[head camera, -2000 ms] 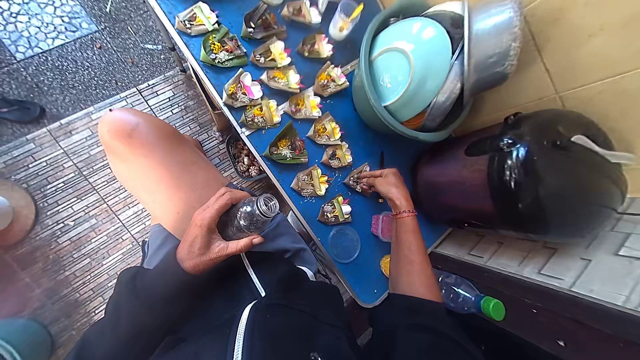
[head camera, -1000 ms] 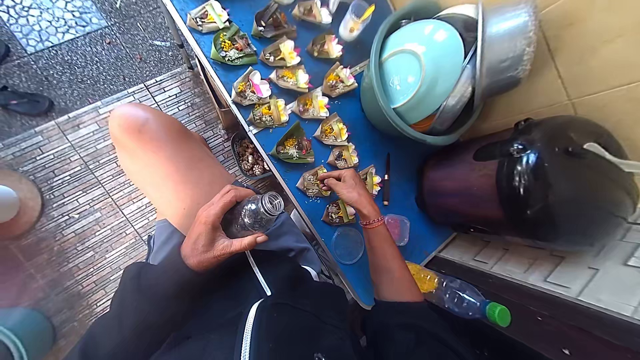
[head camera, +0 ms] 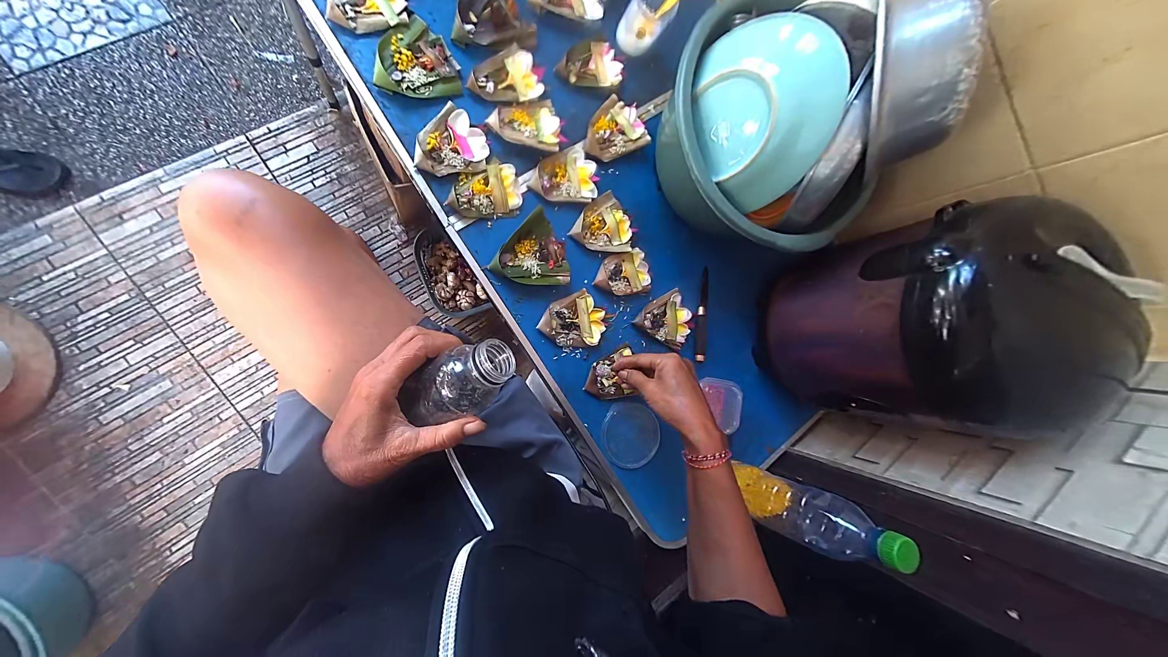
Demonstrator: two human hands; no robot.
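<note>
My left hand [head camera: 383,411] is closed around an open glass jar [head camera: 458,379] with dark bits in it, held tilted above my lap. My right hand [head camera: 671,388], with a red bracelet at the wrist, has its fingertips pinched at the nearest folded-leaf offering [head camera: 610,374]; whether something is between them cannot be told. Two other leaf offerings, one with yellow petals [head camera: 577,319] and one beside a black pen-like stick [head camera: 666,319], lie just beyond. Several more stand in rows on the blue table [head camera: 639,493], among them a green leaf one [head camera: 532,251].
A teal tub [head camera: 680,164] holds bowls and metal pans at the back right. Near it stands a dark rounded appliance [head camera: 949,315]. A clear lid [head camera: 630,435], a pink-filled container [head camera: 724,404] and a green-capped plastic bottle [head camera: 821,518] are by my right arm.
My right hand has moved from offering to offering, now reaching the one nearest me. My left hand still holds the jar over my lap.
</note>
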